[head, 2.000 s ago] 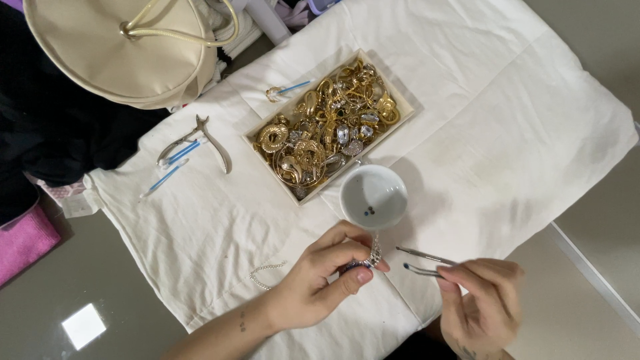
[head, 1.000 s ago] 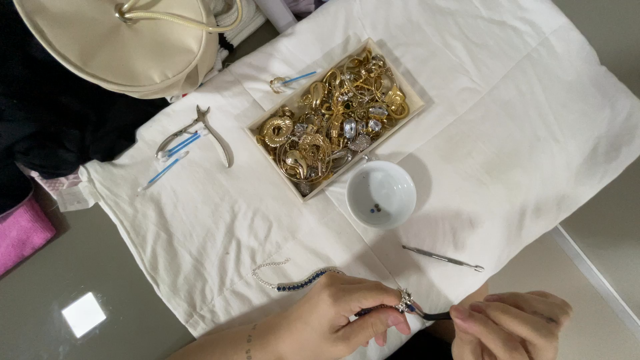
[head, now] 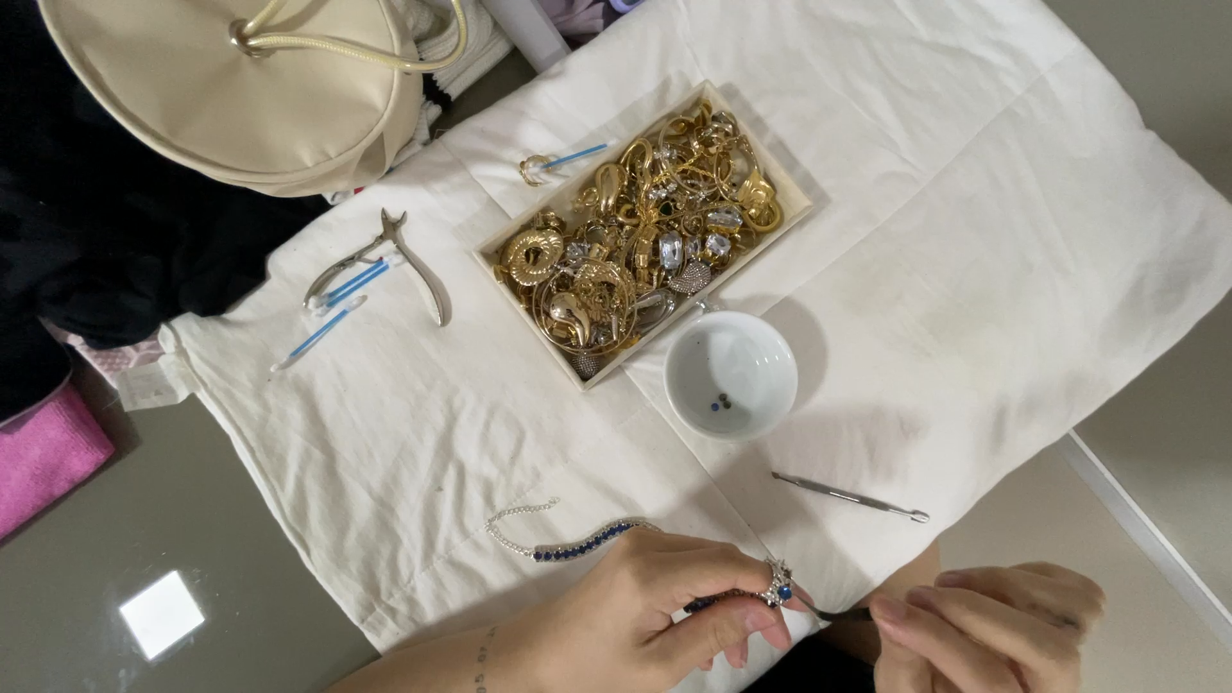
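Observation:
Between thumb and index finger, my left hand (head: 674, 606) pinches a silver-tone jewelry piece with blue stones (head: 776, 585). A bracelet chain with dark blue stones (head: 582, 547) lies on the cloth and runs behind that hand. My right hand (head: 982, 621) holds slim dark tweezers (head: 839, 614), their tips near the blue-stoned piece. Above the hands, a white ceramic cup (head: 731, 375) holds several tiny stones. To its lower right lies a metal manicure tool (head: 852, 497) with a small spoon-shaped end.
A shallow cream box (head: 539, 337) full of gold and silver-tone jewelry stands beyond the cup. Nippers (head: 423, 279) and blue-stemmed cotton swabs (head: 318, 333) lie at left; a ring (head: 535, 170) with a swab is behind the box. A beige drawstring bag (head: 289, 115) stands at upper left.
The metal manicure tool, in my right hand two seconds ago, now lies on the cloth. The tweezers have moved from apart to beside the piece in my left hand. The blue-stoned chain has come into sight.

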